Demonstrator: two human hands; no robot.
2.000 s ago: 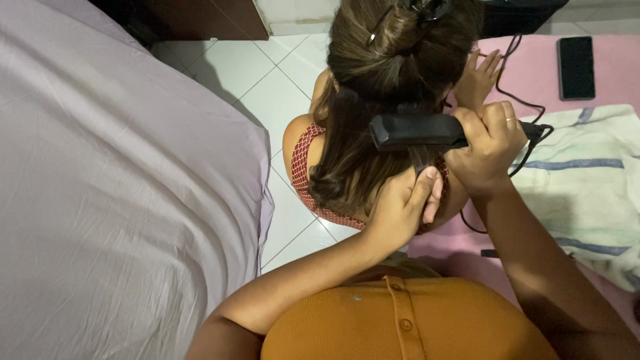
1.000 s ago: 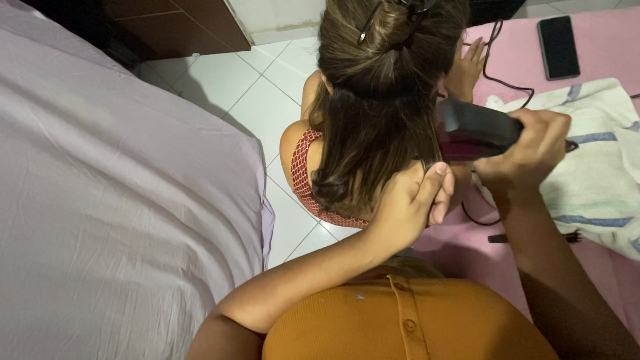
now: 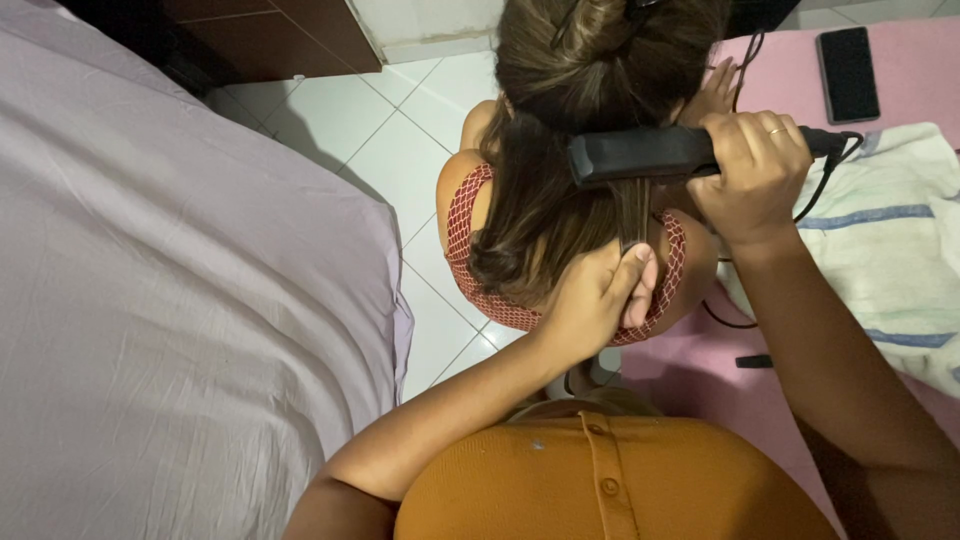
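A person sits in front of me, back toward me, with long brown hair (image 3: 544,199) hanging down and its upper part gathered in a bun (image 3: 592,34) with a dark clip. My left hand (image 3: 600,292) pinches the lower end of a thin strand (image 3: 632,210) on the right side. Around that strand, above my left hand, lies a black hair straightener (image 3: 645,154), level across the hair. My right hand (image 3: 754,172) grips its handle, and a black cord runs from the handle's right end. The straightener hides whether its plates touch the hair.
A pink cloth (image 3: 911,67) at right bears a black phone (image 3: 847,75), a white towel with blue stripes (image 3: 885,277) and a dark comb-like tool (image 3: 753,361), partly hidden by my right forearm. A lilac sheet (image 3: 187,300) covers a surface at left. White floor tiles (image 3: 405,165) show between.
One second ago the straightener was tilted at the right edge of the hair; now it lies level across the strand, farther left. My left hand remains by the hair's lower end.
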